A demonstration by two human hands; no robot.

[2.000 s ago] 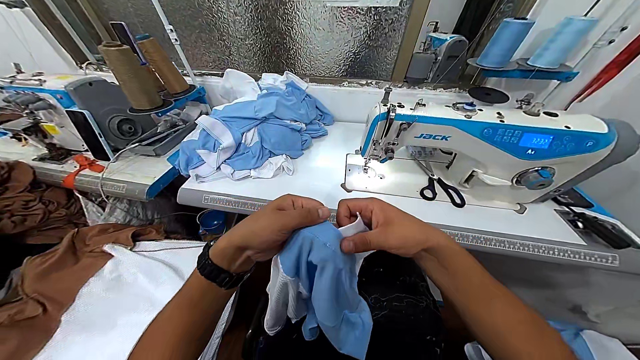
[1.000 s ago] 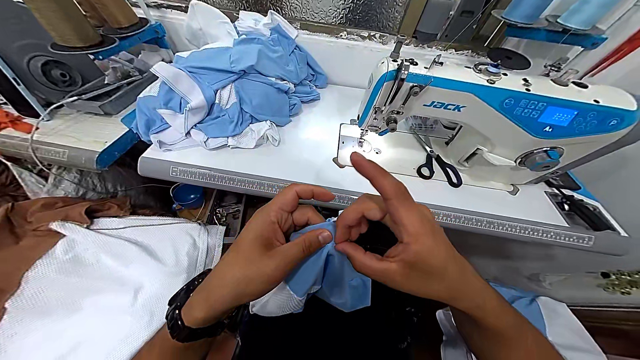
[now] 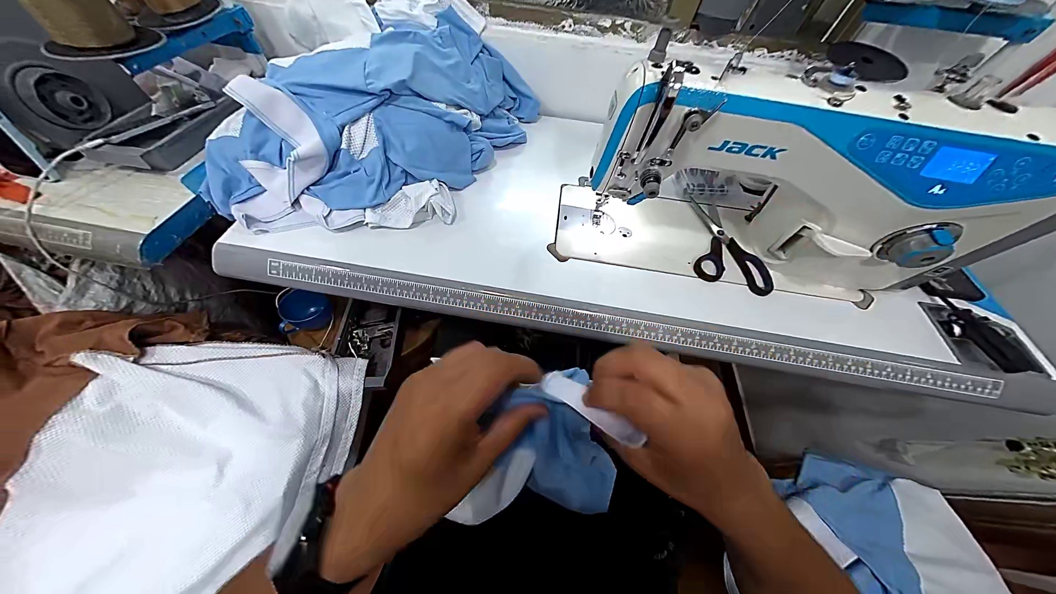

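Observation:
A light blue and white fabric piece (image 3: 569, 462) hangs between my hands, below the sewing table's front edge. My left hand (image 3: 462, 437) grips its blue part on the left, thumb on top. The fingers of my right hand (image 3: 660, 404) pinch the white band (image 3: 590, 406) on the other side. Part of the cloth is hidden by my hands, and my fingertips are slightly blurred. Beyond them stands a white and blue Jack sewing machine (image 3: 792, 165), its needle area lit. Black-handled scissors (image 3: 730, 252) lie against the machine's bed.
Blue and white garments (image 3: 371, 115) are heaped on the table (image 3: 511, 280) at the left. White cloth (image 3: 165, 445) and brown cloth (image 3: 41, 371) lie at lower left. Another blue and white garment (image 3: 874, 528) is at lower right. Thread cones (image 3: 78, 21) stand at upper left.
My right hand's raised index finger, seen one second ago, is now curled onto the cloth. The white band shows between my hands again. The view has moved closer to the table since two seconds ago.

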